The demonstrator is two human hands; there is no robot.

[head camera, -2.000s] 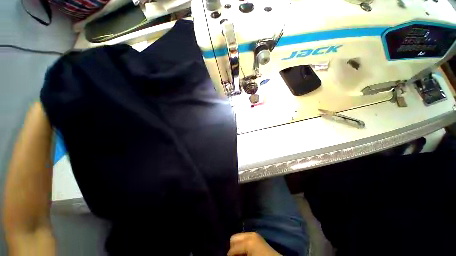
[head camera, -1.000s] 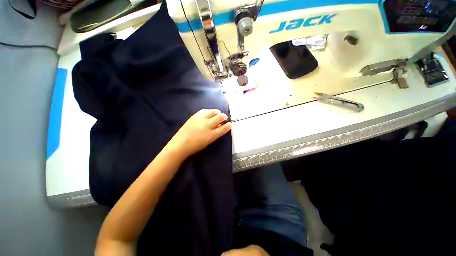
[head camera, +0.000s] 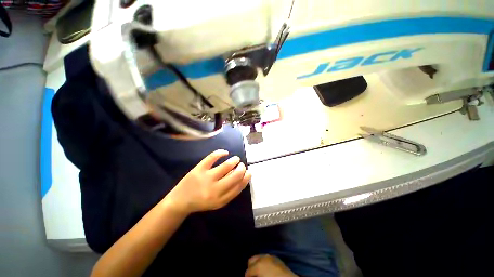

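Note:
The very dark garment cloth (head camera: pixel 124 178) lies left of and under the sewing machine head (head camera: pixel 184 32), its straight right edge running from the lit needle area down over the front of the table. My left hand (head camera: pixel 214 183) lies palm down on the cloth just below the presser foot area, fingers spread, fingertips near the right edge; no cloth is visibly gripped. My right hand (head camera: pixel 268 266) is at the bottom edge beside the hanging cloth, mostly cut off; its grip cannot be told. The machine head hides the needle.
Slim grey metal snips (head camera: pixel 395 142) lie on the bed to the right. A black rounded pad (head camera: pixel 341 90) lies beneath the machine arm. The table's ruler-marked front edge (head camera: pixel 357 199) runs across the right. More dark cloth (head camera: pixel 422 227) is at the lower right.
My left hand first came from the far left onto the cloth near the needle; its fingers are now more spread. The view has moved closer to the machine head. My right hand stays low.

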